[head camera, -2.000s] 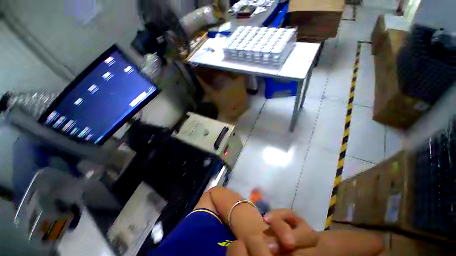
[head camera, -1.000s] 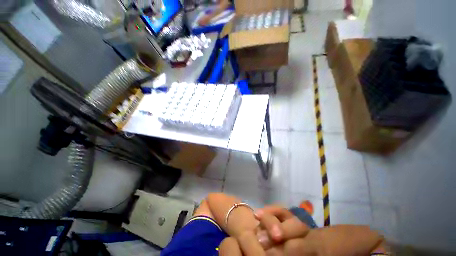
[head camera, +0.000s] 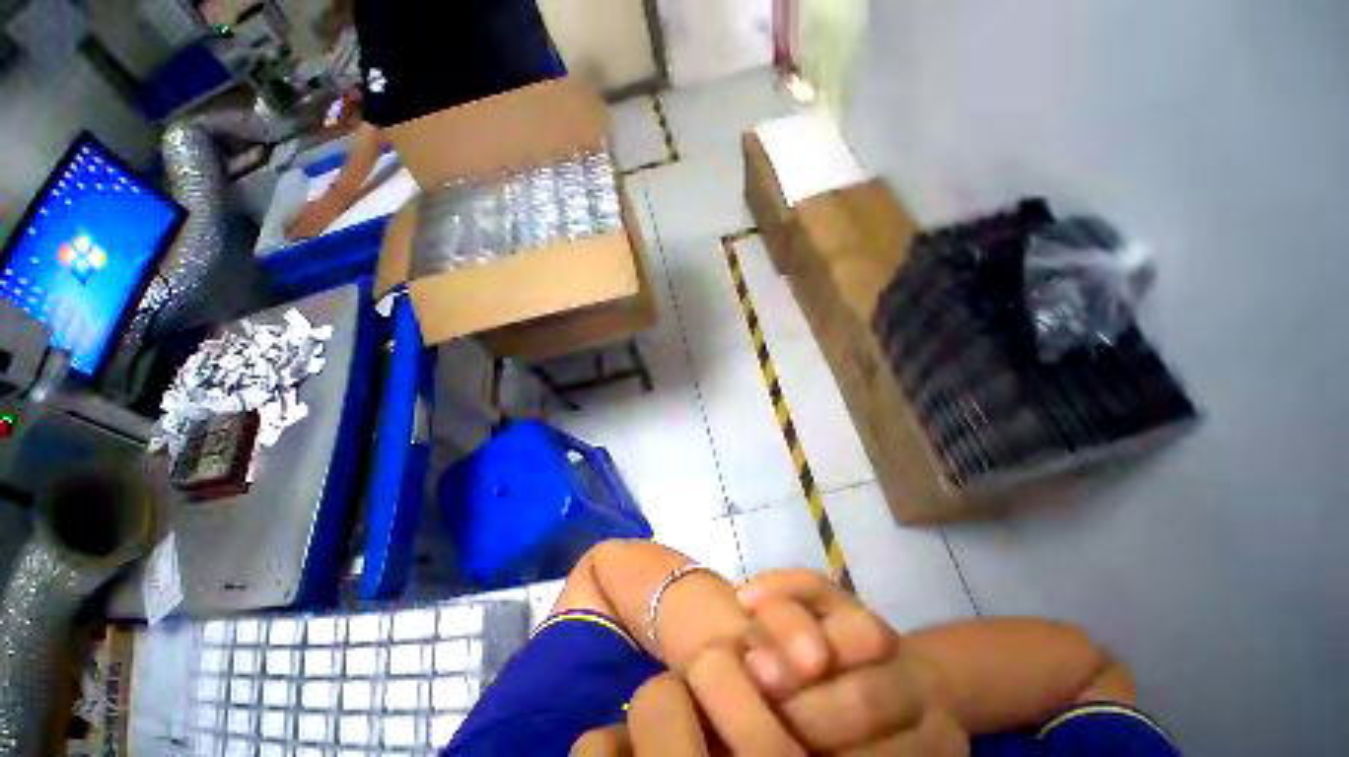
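My left hand (head camera: 713, 618), with a bracelet on its wrist, and my right hand (head camera: 888, 713) are clasped together at the bottom centre. Their fingers overlap and no object shows in them. Nearest to them at the lower left is a tray of white blocks (head camera: 343, 661) in rows, cut off by the bottom edge. A bench (head camera: 296, 518) beyond it bears a heap of white pieces (head camera: 252, 373) and a dark brown multi-cavity fixture (head camera: 218, 453).
A blue stool (head camera: 530, 503) stands ahead. Beyond it, an open carton (head camera: 525, 284) holds clear trays. At right, a long carton (head camera: 851, 333) adjoins stacked black trays (head camera: 1036, 392) with clear plastic on top. Yellow-black tape (head camera: 784, 422) marks the floor. Another person's arm (head camera: 343, 185) shows upper left.
The view has swung and moved forward past the monitor and pale control box. The white blocks are now at the bottom left, and the blue stool and open carton are nearer. My hands stay clasped.
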